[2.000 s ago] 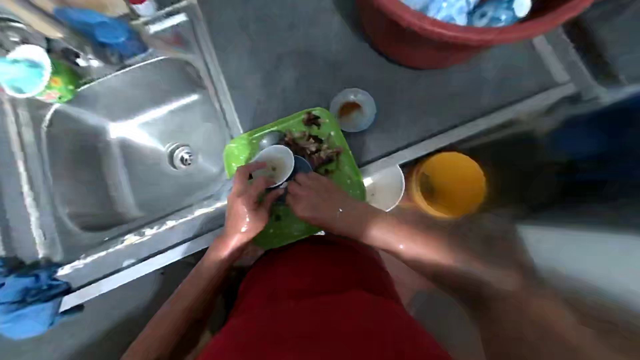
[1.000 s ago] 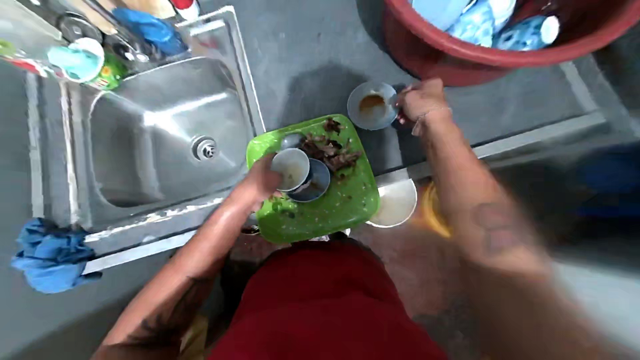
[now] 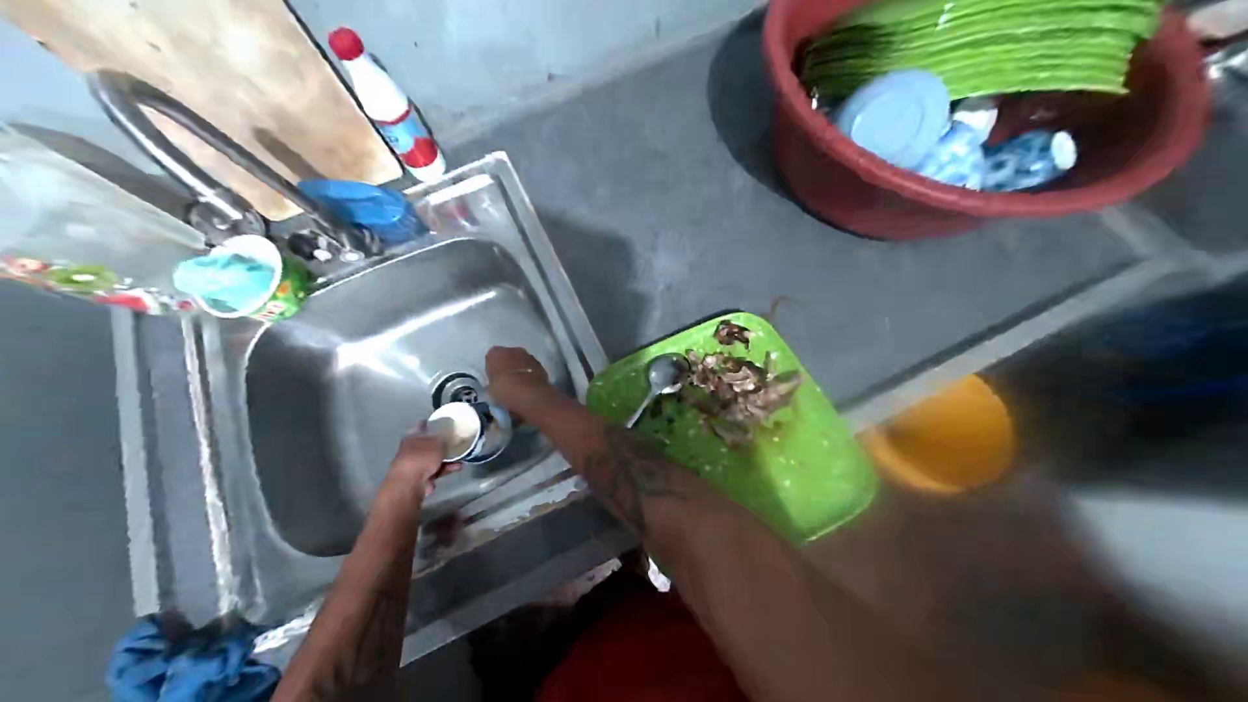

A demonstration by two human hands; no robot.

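Observation:
Over the steel sink [image 3: 322, 468], my left hand [image 3: 424, 458] grips a small white bowl [image 3: 454, 432], tilted beside the drain [image 3: 458, 390]. Directly against it is a second bowl [image 3: 494, 436] with a dark blue pattern. My right hand [image 3: 517, 378] is bent just above and right of these bowls; its fingers are hidden, so whether it holds anything cannot be told. A green tray [image 3: 829, 478] lies right of the sink under my right forearm, bearing food scraps [image 3: 736, 390] and a metal spoon [image 3: 667, 372].
A red tub [image 3: 877, 210] with green trays [image 3: 1014, 49] and blue-white dishes stands at upper right. An orange bucket [image 3: 946, 434] is below the counter edge. A faucet [image 3: 175, 146], a green cup [image 3: 278, 292], a bottle [image 3: 390, 107] and a blue cloth [image 3: 185, 663] surround the sink.
Both hands have moved left from the tray and counter to over the sink. The two bowls have left the tray, and the saucer-like dish has left the counter. The view has shifted.

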